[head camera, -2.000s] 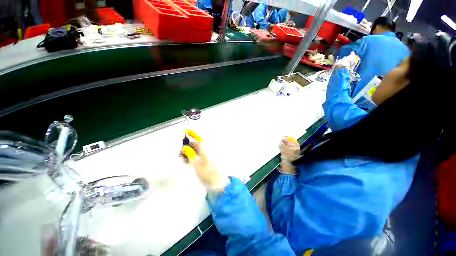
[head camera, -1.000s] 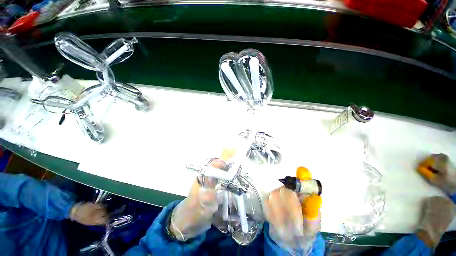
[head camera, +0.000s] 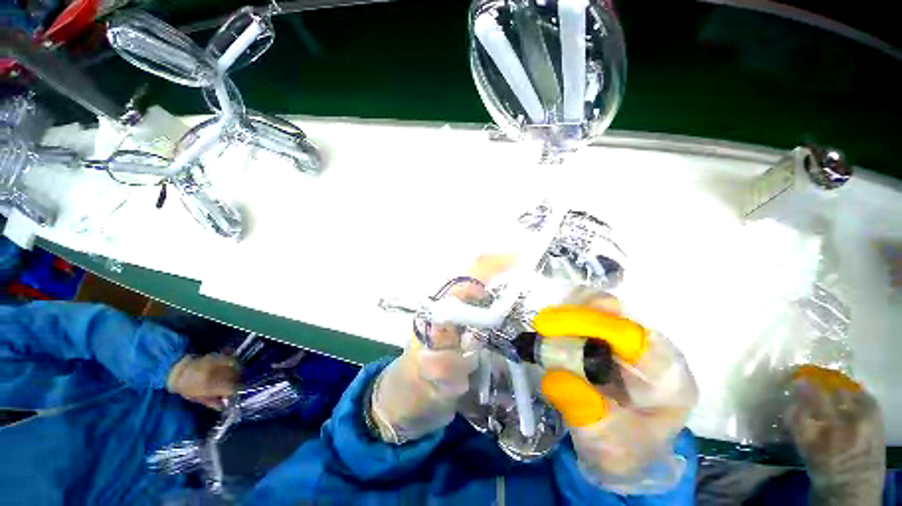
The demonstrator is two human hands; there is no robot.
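A shiny balloon-dog figurine stands upright before me, its paired long lobes at the top over the green belt and its lower lobes near my sleeves. My left hand, in a thin translucent glove, grips its lower part. My right hand, gloved with orange finger cots on two fingertips, holds a small cylinder with black ends and a pale middle. The cylinder's narrow black end points left at the figurine's lower segments; I cannot tell whether it touches. The fingers partly hide the figurine.
Another figurine lies on the white bench at the left. A pale dispenser bottle with a silver top is at the right rear. Clear plastic is at the right, beside another person's gloved hand. A person's hand holds shiny lobes lower left.
The view has swung from the right side to the figurine in front. Since the middle frame, my right hand has moved left with the cylinder, up against the figurine's lower segments.
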